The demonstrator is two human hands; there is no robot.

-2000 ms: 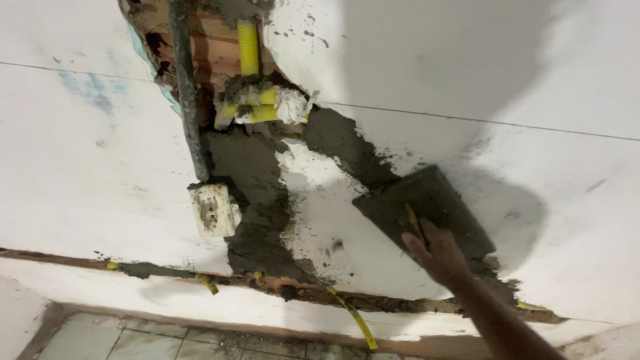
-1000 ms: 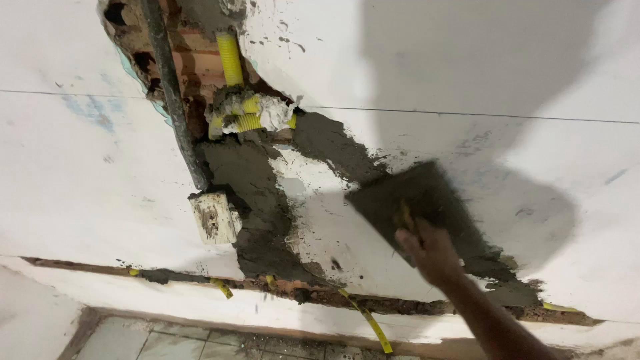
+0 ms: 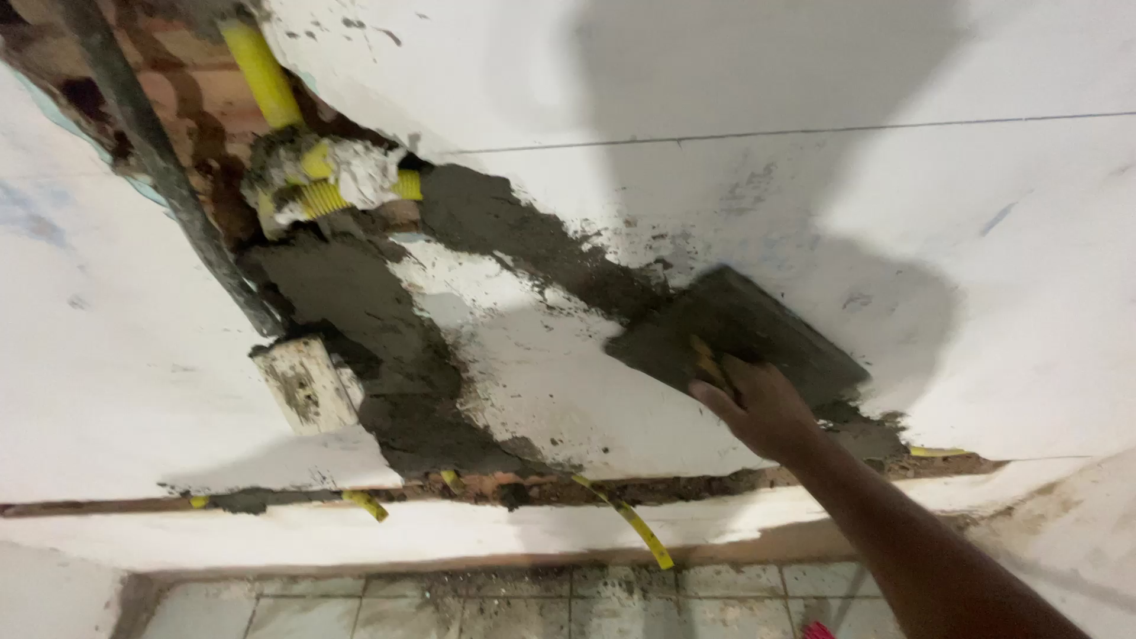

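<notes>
My right hand (image 3: 759,404) grips the handle of a rectangular plastering float (image 3: 741,328), whose flat face lies against the white wall (image 3: 550,364) over a diagonal band of wet grey mortar (image 3: 541,240). The band runs from the broken-out recess at upper left toward the lower right. A second, wider mortar patch (image 3: 355,302) goes down beside a mortar-stained white electrical box (image 3: 306,386). My left hand is not in view.
Yellow corrugated conduit (image 3: 264,75) and a grey pipe (image 3: 164,160) cross the recess with exposed brick. Yellow conduit ends, one long (image 3: 635,524), stick out of a horizontal groove (image 3: 710,486). Below lies a dirty tiled floor (image 3: 524,612). A shadow falls across the wall.
The view has tilted and come closer to the wall. My right hand still holds the float on the diagonal mortar band; a small red thing now shows at the bottom edge.
</notes>
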